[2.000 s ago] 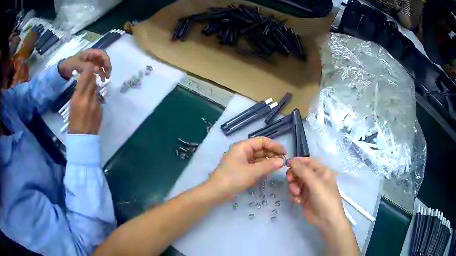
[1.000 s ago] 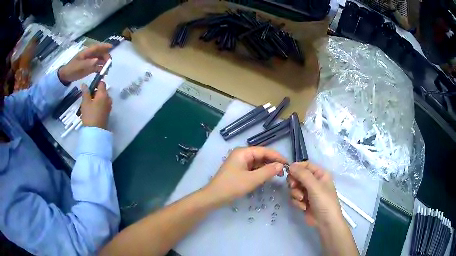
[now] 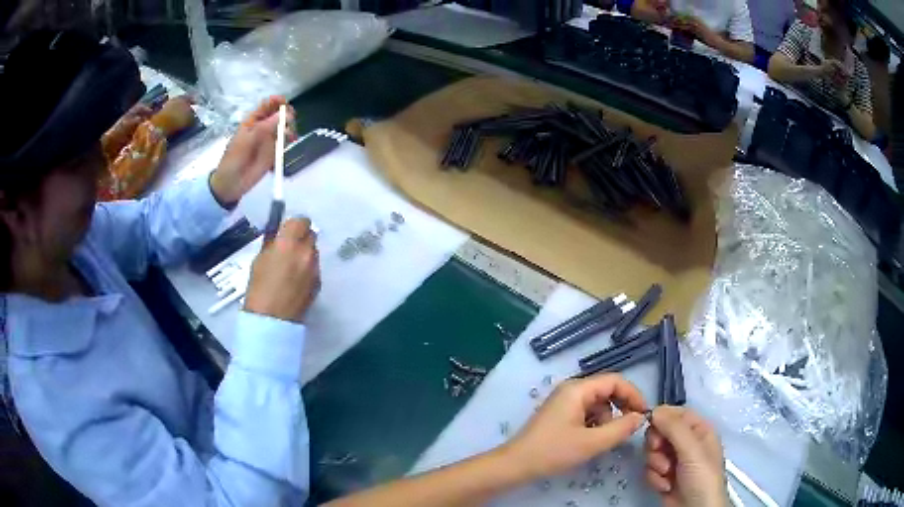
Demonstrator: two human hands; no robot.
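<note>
My left hand (image 3: 585, 421) and my right hand (image 3: 686, 454) meet over the white work sheet (image 3: 456, 451), each pinching at a tiny metal fitting (image 3: 647, 417) between thumb and fingertips. The fitting is mostly hidden by the fingers. More small silvery fittings (image 3: 598, 482) lie scattered on the sheet below my hands. Several black tubes (image 3: 672, 361) lie just beyond my hands, two of them with white ends (image 3: 585, 325) side by side. White rods (image 3: 750, 485) lie right of my right hand.
A black tube heap (image 3: 575, 149) lies on brown paper (image 3: 515, 233). A clear bag of white pieces (image 3: 793, 317) is at right. Dark metal pieces (image 3: 463, 377) lie on the green surface (image 3: 396, 342). A neighbour in light blue (image 3: 198, 381) holds a tube and white rod. More people sit at top right.
The view has tilted up, so things sit lower and further right, and people at the top show. My hands keep the same pinch. The neighbour has raised the tube and white rod upright.
</note>
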